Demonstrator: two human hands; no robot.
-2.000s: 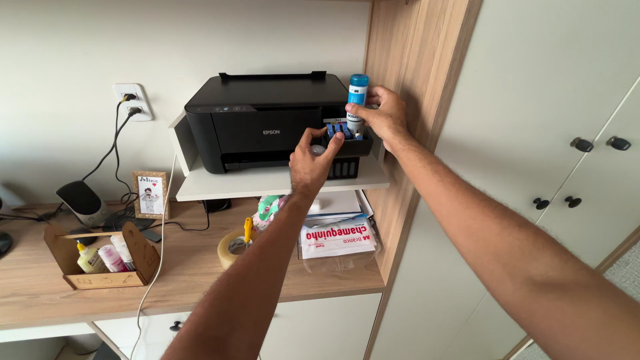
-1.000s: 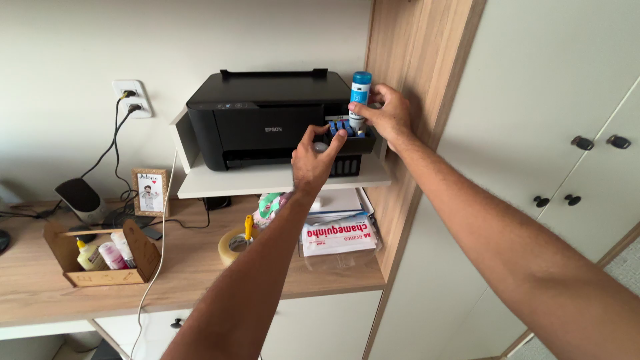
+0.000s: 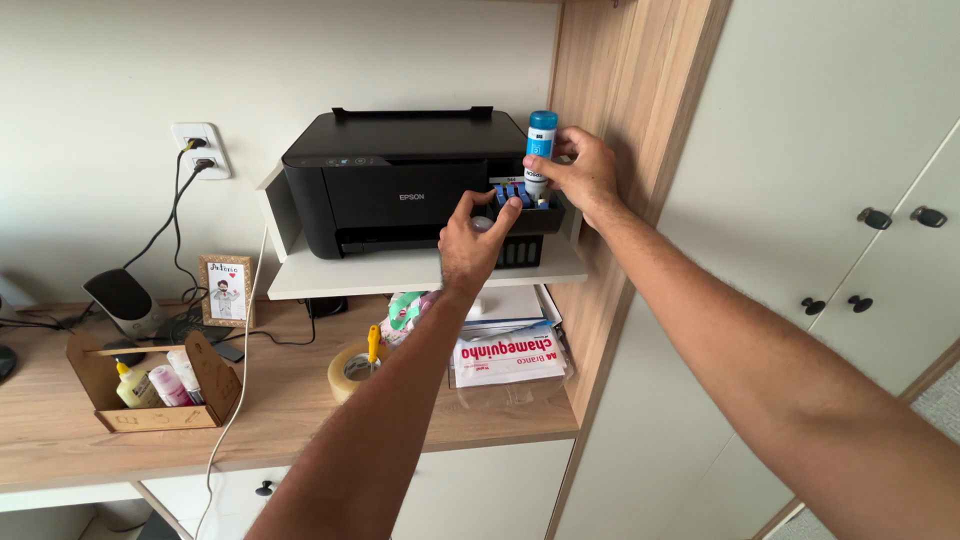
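Observation:
A black Epson printer (image 3: 405, 195) sits on a white shelf, with the ink tank compartment (image 3: 536, 219) at its right end uncovered. My right hand (image 3: 581, 169) holds a cyan ink bottle (image 3: 541, 146) upside down, its neck down at the tanks. At the front of the compartment is my left hand (image 3: 476, 232), fingers at the blue tank caps (image 3: 512, 195). A small rounded pale object (image 3: 482, 223) shows between its thumb and forefinger; the grip on it is partly hidden. The ink level inside the bottle cannot be made out.
Below the shelf, a desk holds a tape roll (image 3: 346, 375), a yellow-handled screwdriver (image 3: 373, 341), a paper pack (image 3: 510, 358), a wooden caddy of bottles (image 3: 157, 416), a framed drawing (image 3: 226, 292) and a speaker (image 3: 124, 304). A wooden side panel (image 3: 622, 150) stands close to my right hand.

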